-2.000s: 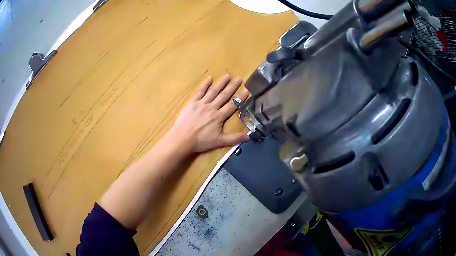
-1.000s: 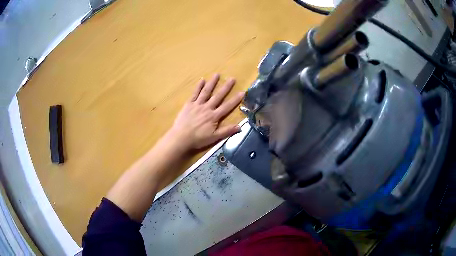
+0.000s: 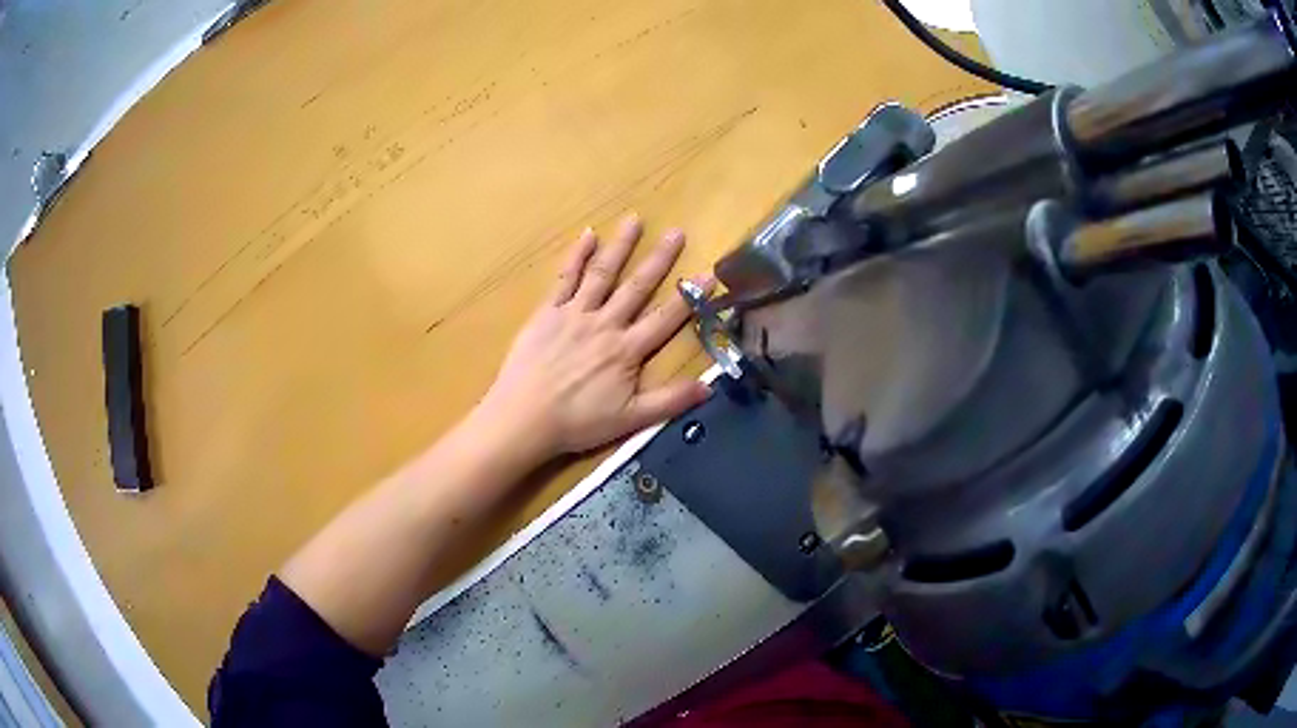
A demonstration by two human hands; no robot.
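My left hand (image 3: 590, 349) lies flat, fingers spread, on the tan pattern template (image 3: 342, 270), its fingertips close to the small metal knife guard (image 3: 714, 330). The grey motor housing of the cutting machine (image 3: 981, 398) fills the right side. Its dark base plate (image 3: 733, 477) sits at the template's edge, partly hidden under the motor. A thin white edge of the fabric lay (image 3: 529, 538) shows along the template. My right hand is not in view.
A dark bar weight (image 3: 125, 398) lies on the template at the left. Metal clamps grip the lay's edge at the left (image 3: 50, 178) and top left (image 3: 228, 17). A black cable (image 3: 953, 54) runs at the top right. The speckled table edge (image 3: 569, 612) is below.
The template, bar weight and table have shifted in the view. My left hand stays flat beside the machine, now on a different part of the template than two seconds ago. The motor appears turned slightly.
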